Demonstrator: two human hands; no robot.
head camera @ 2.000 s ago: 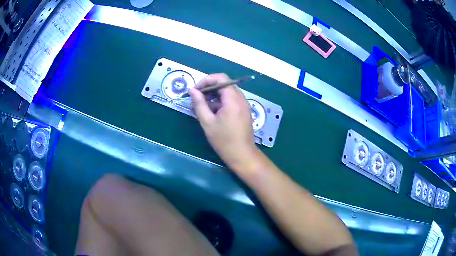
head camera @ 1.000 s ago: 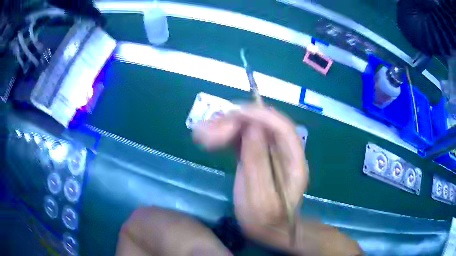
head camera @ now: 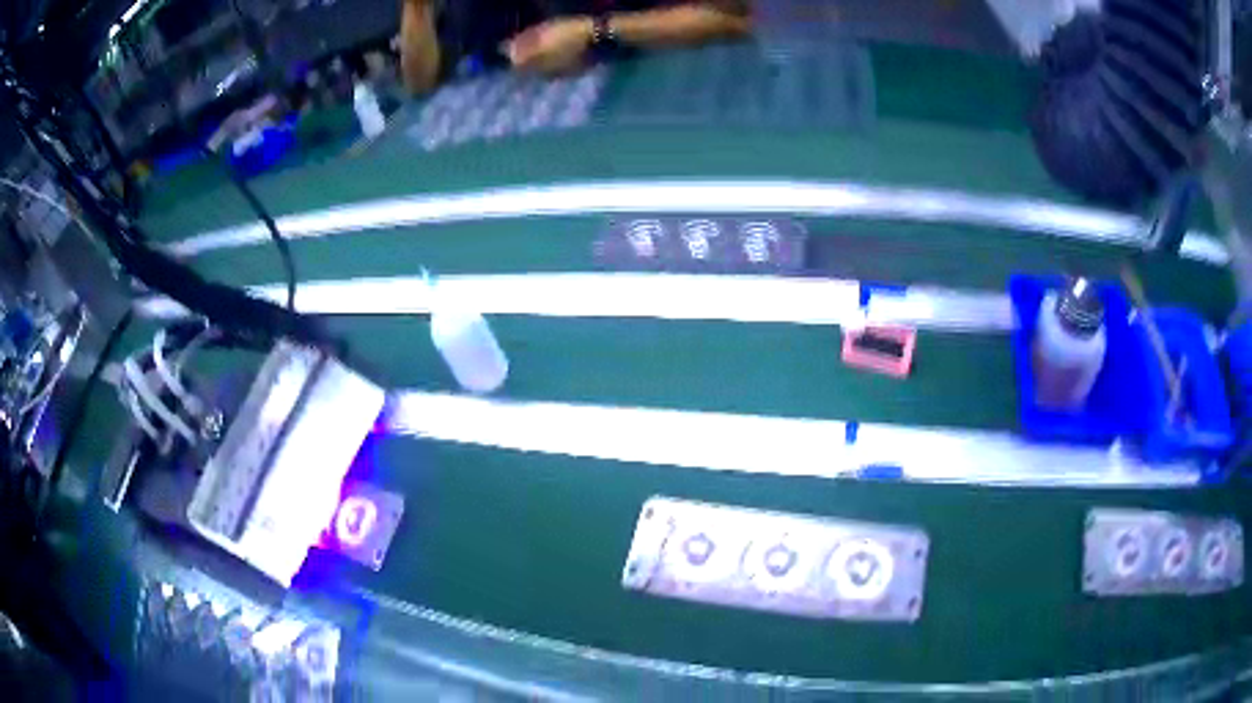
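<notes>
Neither of my hands is in the picture. A silver-grey fixture plate (head camera: 739,577) with three round units in a row lies on the green belt nearest in front of me. A second fixture plate (head camera: 1098,570) with three round units lies to its right. At the left, the end of another plate (head camera: 386,527) with one round unit shows in a purple glow beside the metal lamp box (head camera: 309,446); the rest of it is hidden by the box. The brown tool is not clearly seen in a hand.
A white squeeze bottle (head camera: 470,349) and a pink-red frame (head camera: 880,346) stand or lie farther back. Blue bins (head camera: 1115,412) hold a pump bottle (head camera: 1067,350). A darker plate (head camera: 611,245) lies beyond. Another person's arm (head camera: 673,28) and a ribbed hose (head camera: 1119,110) are at the top.
The view has lifted and turned. My hand with the brown tool has left the picture, and the near plate is uncovered. Another plate now shows at the lamp box.
</notes>
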